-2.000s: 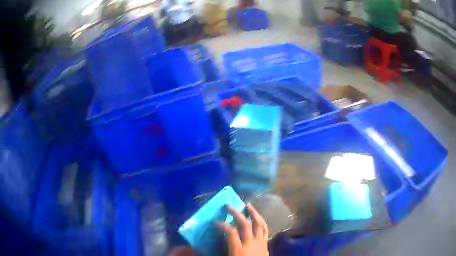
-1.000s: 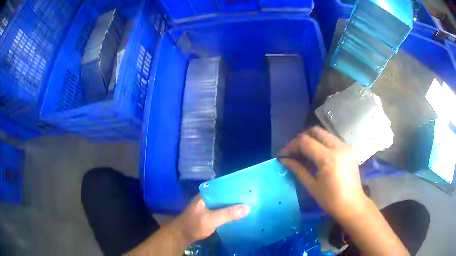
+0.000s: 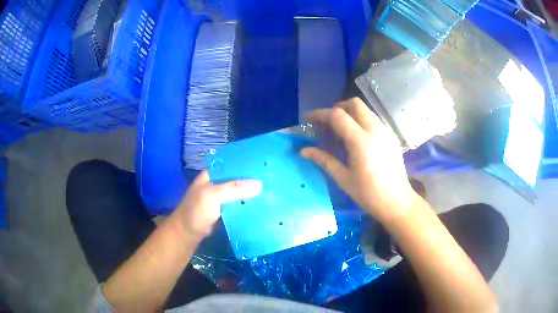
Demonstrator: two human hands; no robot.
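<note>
A film-covered plate (image 3: 275,198), light blue with small holes, is tilted above the peeled film heap (image 3: 293,269), which is crinkled, shiny and blue. My left hand (image 3: 211,198) grips the plate's left edge, thumb on its face. My right hand (image 3: 355,153) is at the upper right corner, with thumb and fingertips apart around it; whether they pinch film or plate is unclear. The solid-walled bin (image 3: 160,116) holds rows of bare plates on edge, a row (image 3: 211,92) on the left and a smoother grey row (image 3: 321,64) on the right.
A loose pile of bare plates (image 3: 410,98) lies on the brown board (image 3: 474,73). Behind it is a stack of film-covered plates (image 3: 422,21); a glaring smaller stack (image 3: 523,134) stands at the right. A perforated crate (image 3: 131,46) with plates is at upper left. My knees flank the film heap.
The view has shifted, so bin and board sit higher and further left. The plate shows more of its face. My right thumb and fingertips have spread apart at its corner; my left hand keeps its grip.
</note>
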